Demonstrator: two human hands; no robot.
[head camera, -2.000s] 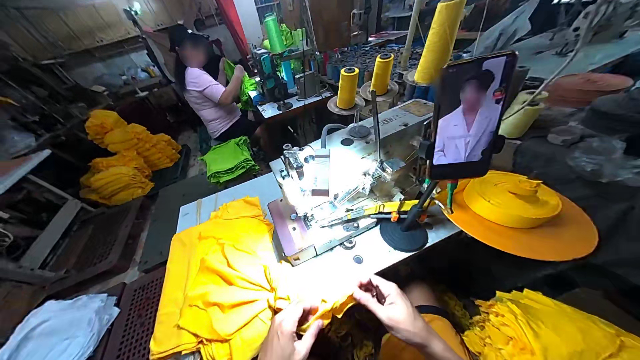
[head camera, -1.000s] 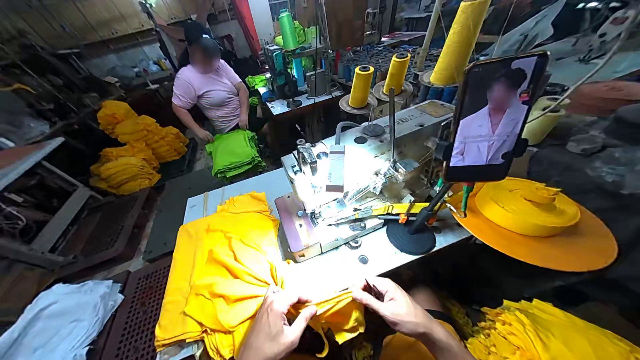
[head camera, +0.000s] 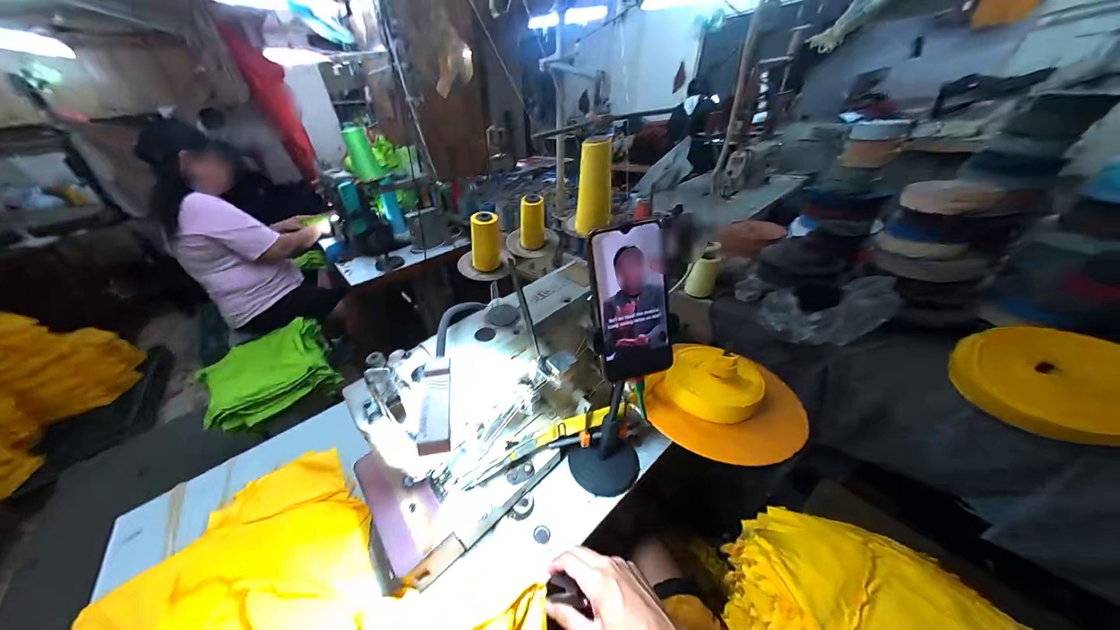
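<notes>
My right hand (head camera: 608, 591) is at the bottom centre, its fingers closed around a small dark object (head camera: 569, 593) that I cannot identify, beside the edge of a yellow fabric piece (head camera: 516, 611). My left hand is out of view. A heap of yellow fabric (head camera: 262, 551) lies on the left of the white sewing table (head camera: 144, 547). Beyond my right hand stands an industrial sewing machine (head camera: 490, 350), its needle area brightly lit. Yellow tape (head camera: 569, 427) runs toward it past a phone (head camera: 632, 297) on a round-based stand.
Yellow thread cones (head camera: 486, 243) stand behind the machine. A roll of yellow tape (head camera: 713, 385) rests on an orange disc at the right. Folded yellow fabric (head camera: 857, 577) is piled at the lower right. A person (head camera: 236, 254) sits at another machine near green fabric (head camera: 271, 372).
The view has swung up and to the right. My left hand has gone out of view. My right hand, earlier on yellow fabric, now holds a small dark object. The co-worker's arms are raised toward their machine again.
</notes>
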